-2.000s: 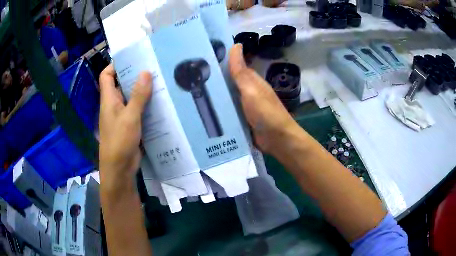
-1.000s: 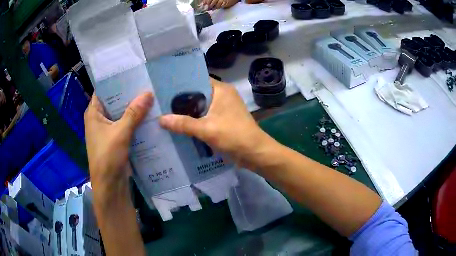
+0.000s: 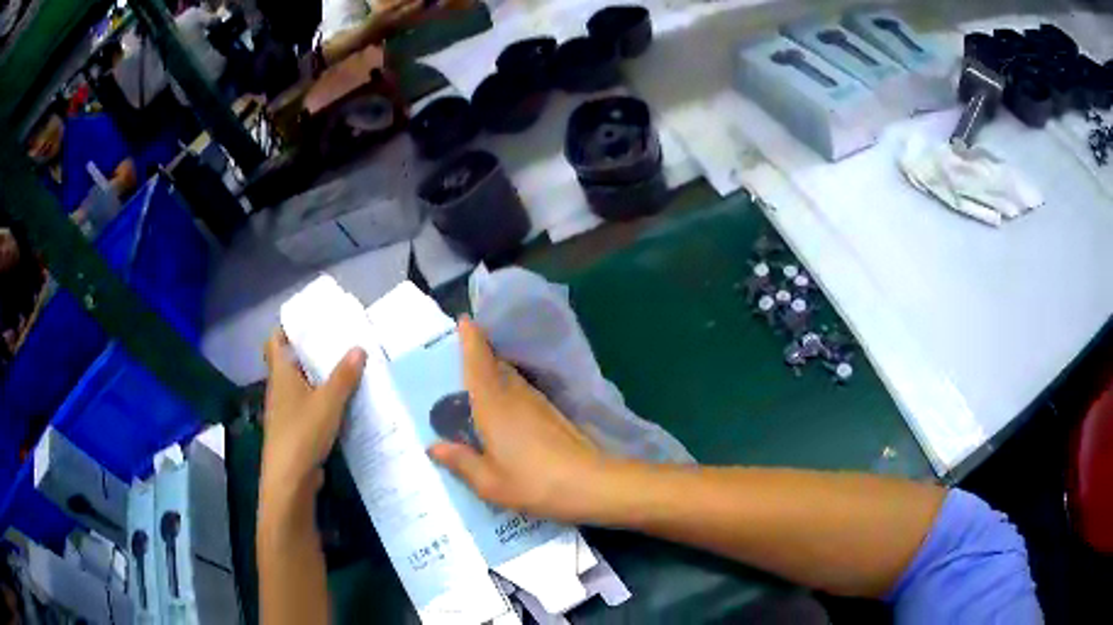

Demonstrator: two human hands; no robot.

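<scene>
A pale blue and white retail carton (image 3: 397,488) is held between both hands low over the green mat. It shows a fan picture and text, with white flaps out at both ends. My left hand (image 3: 299,409) grips its left edge, thumb on the white side panel. My right hand (image 3: 513,440) lies on the blue front panel and hides part of the picture. A frosted translucent bag (image 3: 537,324) lies on the mat beyond my right hand, partly hidden by it.
Black cups (image 3: 610,153) stand at the far side. Small metal-topped parts (image 3: 793,305) lie on the mat (image 3: 665,317). Flat cartons (image 3: 812,92), a grey fan (image 3: 976,108) and white cloth (image 3: 970,181) lie right. Cartons (image 3: 177,537) and a blue bin (image 3: 147,275) are left.
Both hands have lowered the carton toward the mat, and it looks narrower, its side and front panels at an angle. The translucent bag shows further up beyond my right hand. The view has shifted.
</scene>
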